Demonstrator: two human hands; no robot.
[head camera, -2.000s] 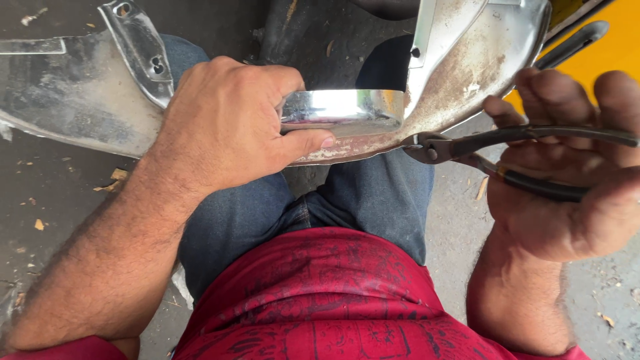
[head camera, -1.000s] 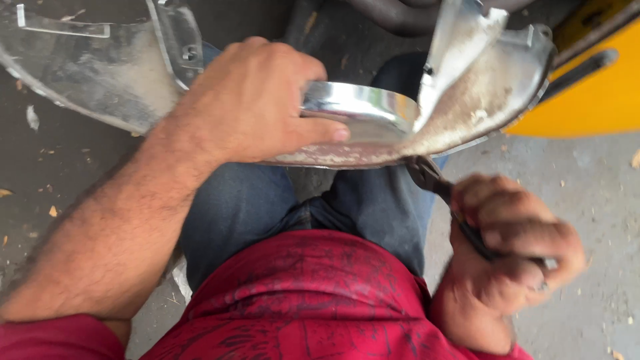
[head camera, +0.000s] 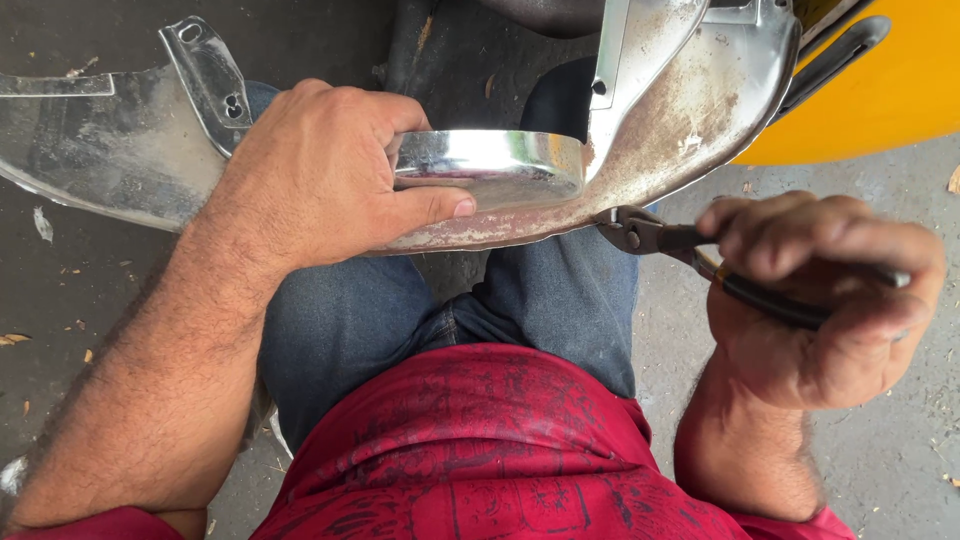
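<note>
A curved sheet-metal panel (head camera: 660, 135) with worn paint and welded brackets lies across my thighs, its near edge towards me. My left hand (head camera: 330, 172) grips a round, shiny metal block (head camera: 491, 165), like a dolly, with the thumb along its near side; the block rests against the panel, and my fingertips are hidden. Around the dark handles of a pair of pliers (head camera: 645, 236) is my right hand (head camera: 825, 292), its fingers loosely curled and the handles somewhat spread. The jaws of the pliers are at the panel's near rim, right of the block.
A yellow painted body part (head camera: 877, 90) with a dark slotted strip (head camera: 836, 67) stands at the upper right. A dark rounded part (head camera: 547, 15) is at the top centre. Below is a grey concrete floor (head camera: 840, 480) with scattered dry leaves and debris.
One second ago my right hand was closed and lower around the pliers; now it is higher, with the handles apart. My left hand keeps hold of the block throughout.
</note>
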